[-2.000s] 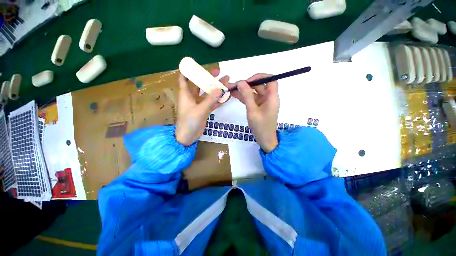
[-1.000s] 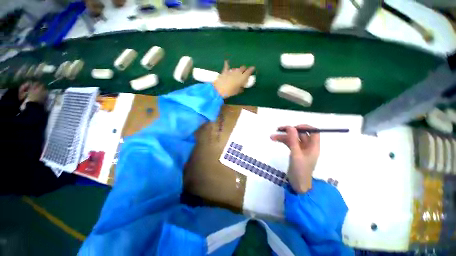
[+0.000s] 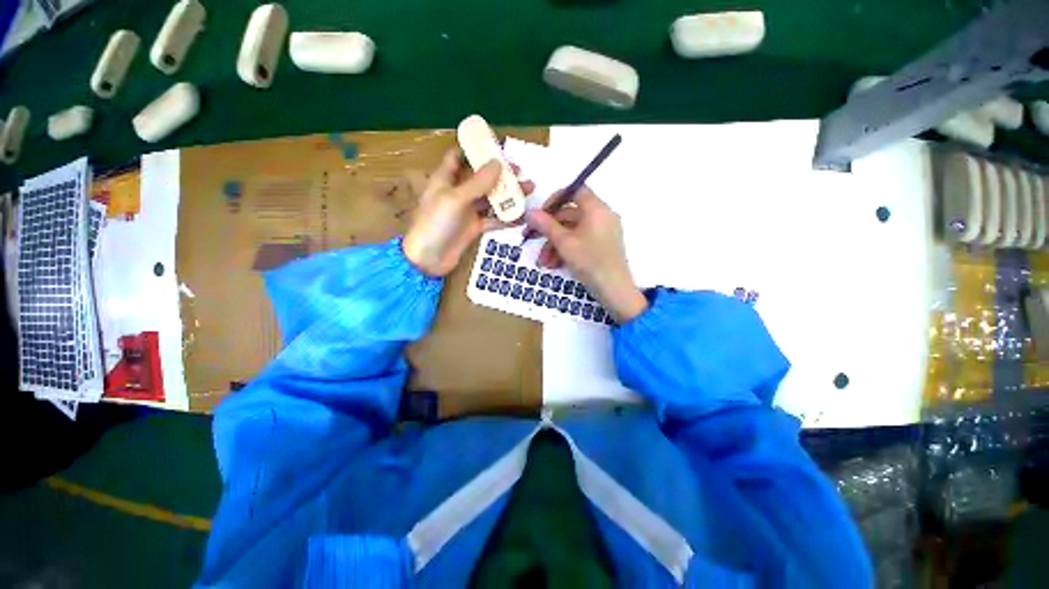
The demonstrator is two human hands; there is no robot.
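Note:
My left hand (image 3: pixel 446 212) holds a cream-white housing (image 3: pixel 477 144) tilted, with a small dark mark at its lower end facing me. My right hand (image 3: pixel 592 244) holds a slim black pen-like tool (image 3: pixel 598 158). The tool's lower tip points down at the label sheet (image 3: pixel 531 280), near the end of its upper row. The label sheet is white with rows of small dark squares and lies over the edge between brown cardboard and white paper. My right hand covers part of it.
Several housings lie on the green belt (image 3: pixel 437 69). A grey metal arm (image 3: pixel 909 86) stands at the right. Housings stand in a row in a clear tray (image 3: pixel 989 201) at far right. Spare label sheets (image 3: pixel 55 282) lie on the left, beside the cardboard (image 3: pixel 276 299).
My left hand has come back from the belt with a housing. My right hand has moved left, and the tool now slants down to the label sheet. The camera view has shifted.

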